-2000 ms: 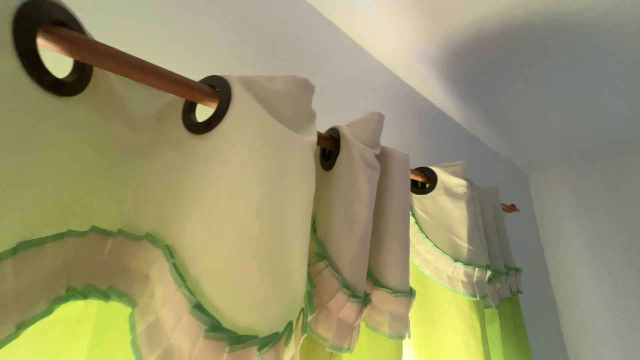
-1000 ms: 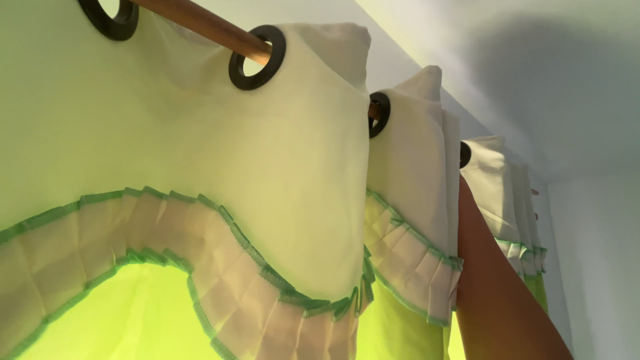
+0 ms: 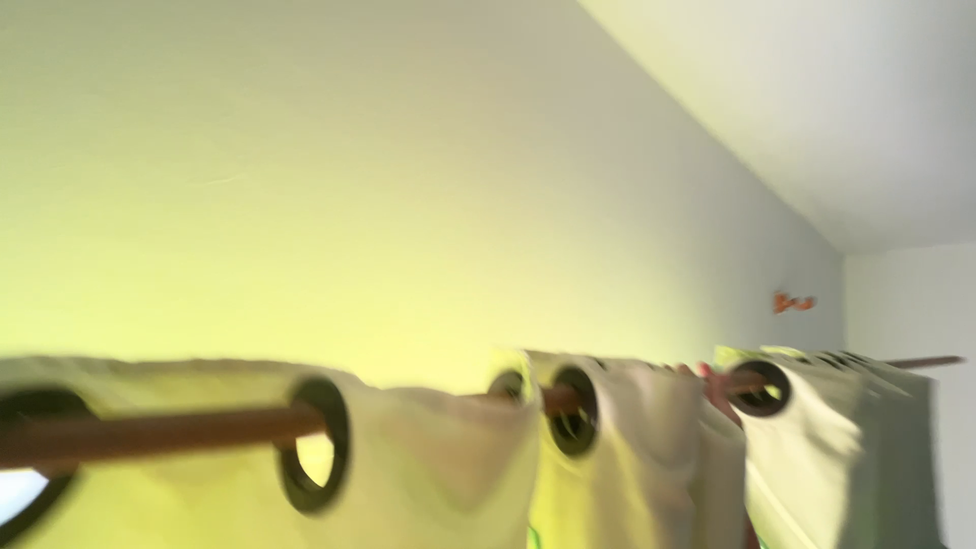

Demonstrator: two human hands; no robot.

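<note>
A reddish-brown curtain rod runs through dark grommets in a pale cream and yellow-green curtain. Between two bunched parts of the curtain, some fingers of a hand show at the rod, blurred; which hand it is cannot be told. They appear closed around the rod near a right-hand grommet. The rest of that hand is behind the cloth. The other hand is not seen. At the far right the rod's end sticks out past the gathered curtain.
An orange-red rod bracket is fixed on the wall, above the rod and apart from it. The sloping edge of the ceiling meets the wall, and a side wall stands at the far right.
The rod and curtain now hang lower, below the far bracket, and wall shows above them. An arm rose before the curtain one second ago; now mainly fingers show at the rod. The view has shifted.
</note>
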